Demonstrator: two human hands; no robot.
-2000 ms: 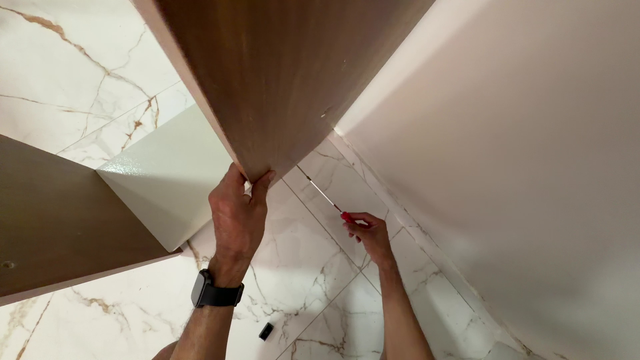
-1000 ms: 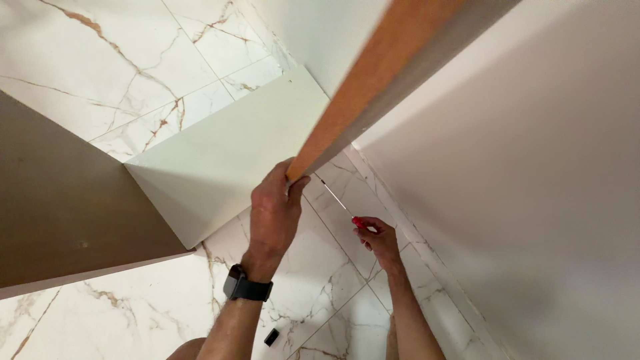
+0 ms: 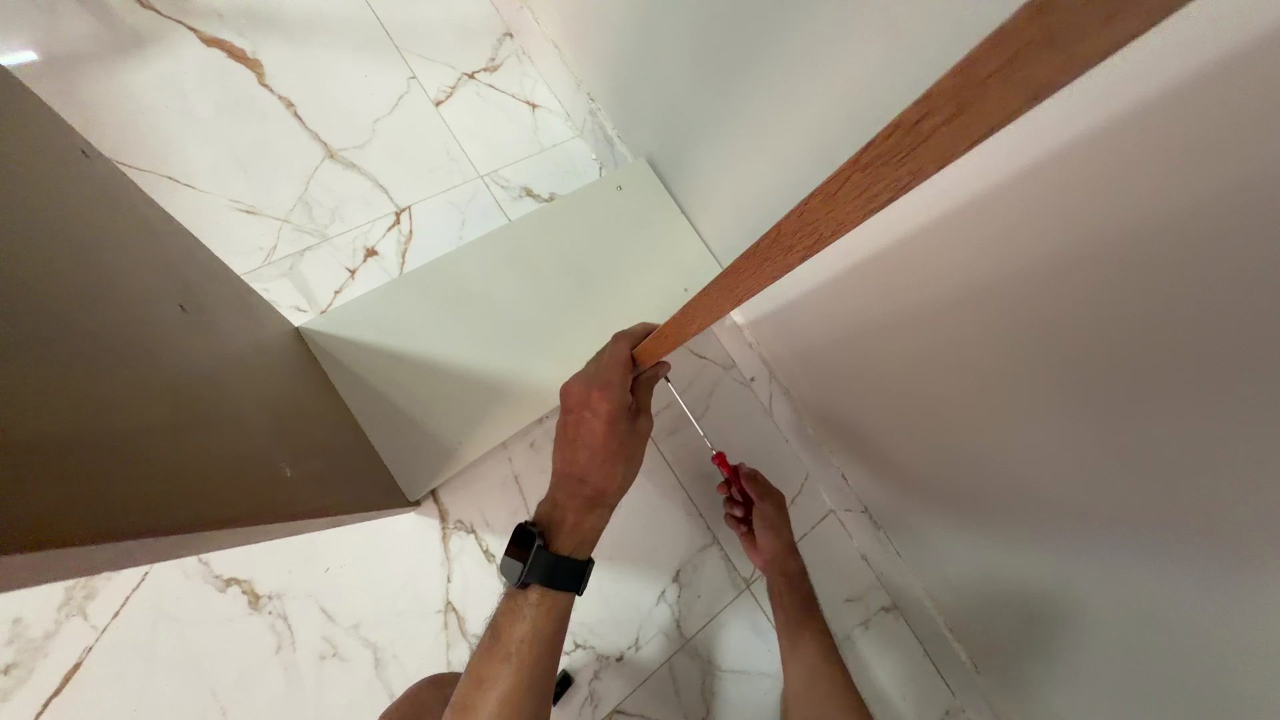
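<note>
My left hand (image 3: 605, 425), with a black watch on its wrist, grips the near lower end of an upright panel whose wood-toned edge (image 3: 850, 210) faces me. The red handle of a screwdriver (image 3: 728, 470) is in my right hand (image 3: 765, 520), lower and to the right. Its thin metal shaft points up and left to the panel's end, beside my left fingertips; the tip is hidden or too small to make out. Behind my left hand lies a pale board (image 3: 520, 300), its left end against a darker brown panel (image 3: 180, 380).
A white wall (image 3: 1080, 380) runs along the right side, with a tiled skirting (image 3: 860, 510) at its foot. The floor is marble-look tile (image 3: 330, 620). A small black object (image 3: 562, 686) lies on it beside my left forearm.
The held panel has swung to the right with my left hand, from showing its broad brown face to showing mostly its narrow edge. More of the pale board now shows. The screwdriver stays in my right hand.
</note>
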